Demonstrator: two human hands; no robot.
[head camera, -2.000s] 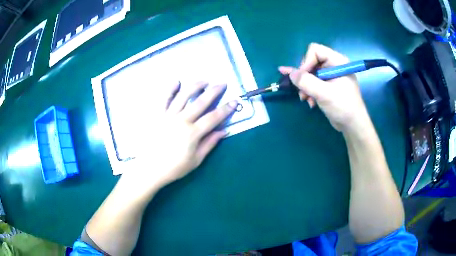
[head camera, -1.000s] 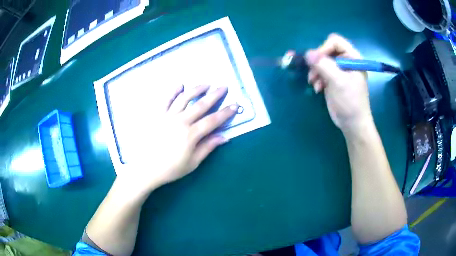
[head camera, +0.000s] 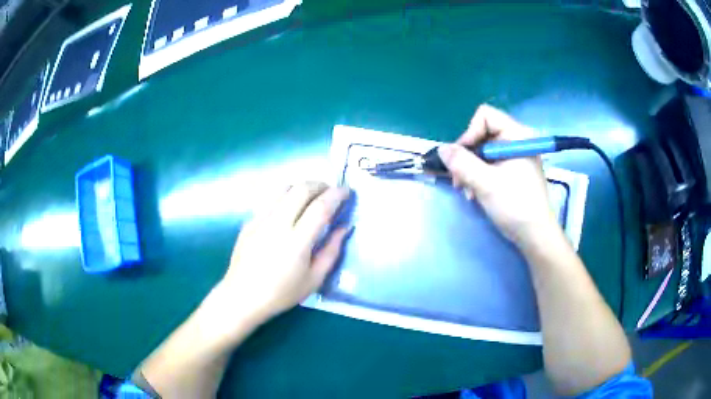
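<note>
A tablet back cover (head camera: 436, 249) lies on a white backing sheet (head camera: 421, 328) in front of me, with glare on it. Its small ring-shaped hole (head camera: 364, 163) is at the upper left corner. My right hand (head camera: 499, 175) holds the soldering iron (head camera: 522, 148) like a pen, its metal tip at or just above the cover beside the hole. My left hand (head camera: 284, 249) rests at the cover's left edge, fingers bent, fingertips on or against the edge. Its fingertips are partly hidden, so I cannot tell whether it grips the edge.
A blue parts bin (head camera: 109, 217) stands at the left. Covers on white sheets (head camera: 82, 58) lie at the upper left. A dark boxy station (head camera: 666, 179) and a round white-rimmed device (head camera: 653, 53) stand at the right. The iron's black cord (head camera: 620, 226) runs down the right side.
The cover and sheet have turned and moved right, so the hole is now at the upper left. My left hand has moved to the cover's left edge. The iron's tip is back beside the hole.
</note>
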